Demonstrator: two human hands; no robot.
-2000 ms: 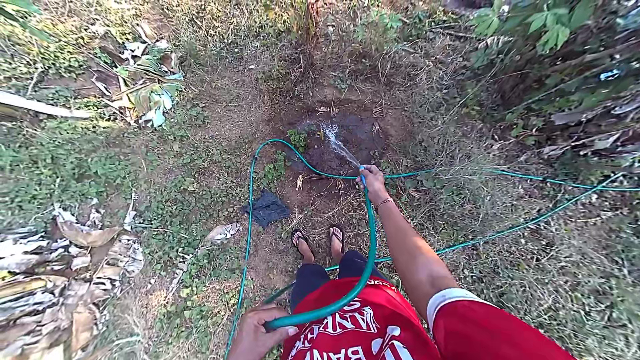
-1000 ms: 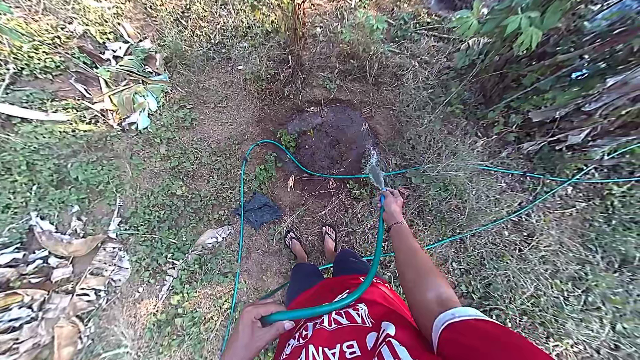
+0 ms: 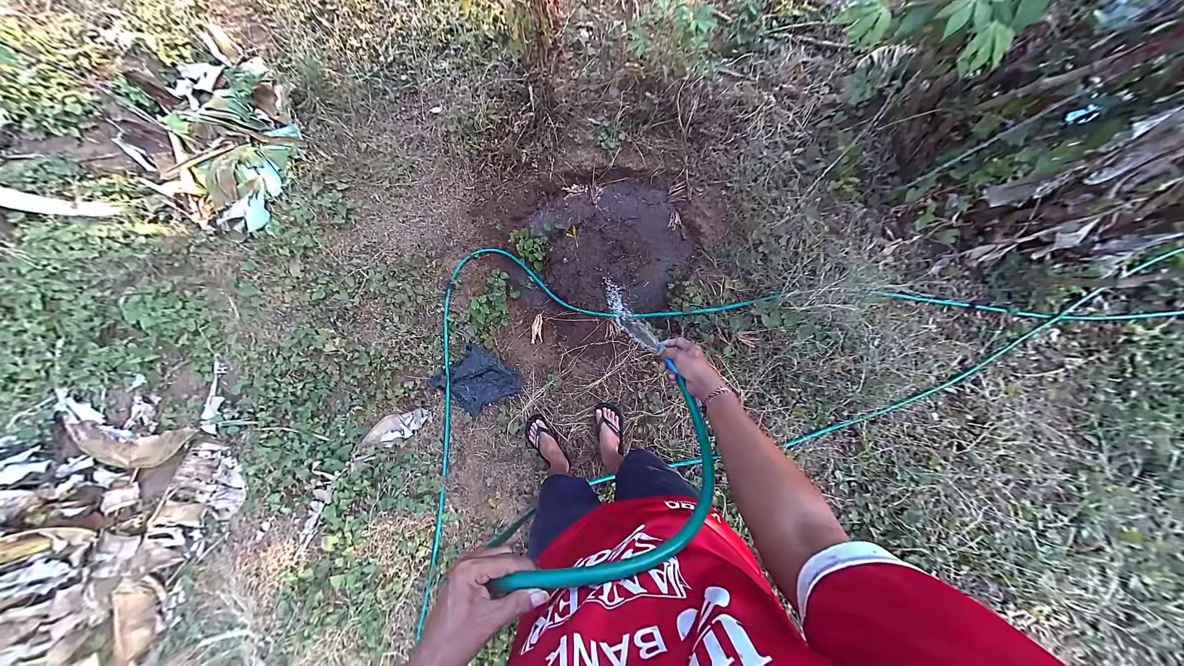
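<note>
My right hand [image 3: 694, 368] grips the blue-tipped end of a green garden hose [image 3: 705, 462], and a spray of water [image 3: 631, 319] comes out of it toward a dark wet patch of soil [image 3: 618, 236] in front of my feet. Near my waist at the lower left, my left hand [image 3: 481, 597] is closed around the same hose, which bends in a thick arc between both hands across my red shirt. A further length of the hose loops along the ground on the left and crosses the near part of the wet soil.
A crumpled dark plastic sheet [image 3: 479, 377] lies left of my sandalled feet [image 3: 609, 427]. Dry banana leaves [image 3: 129, 444] are heaped at the lower left, with more cut leaves [image 3: 240, 157] at the upper left. Hose lines [image 3: 971, 370] run through grass on the right, below brush.
The water, which one second ago fell at the right edge of the wet soil, now lands on its near middle part. My right hand has moved left. Both hands have kept hold of the hose.
</note>
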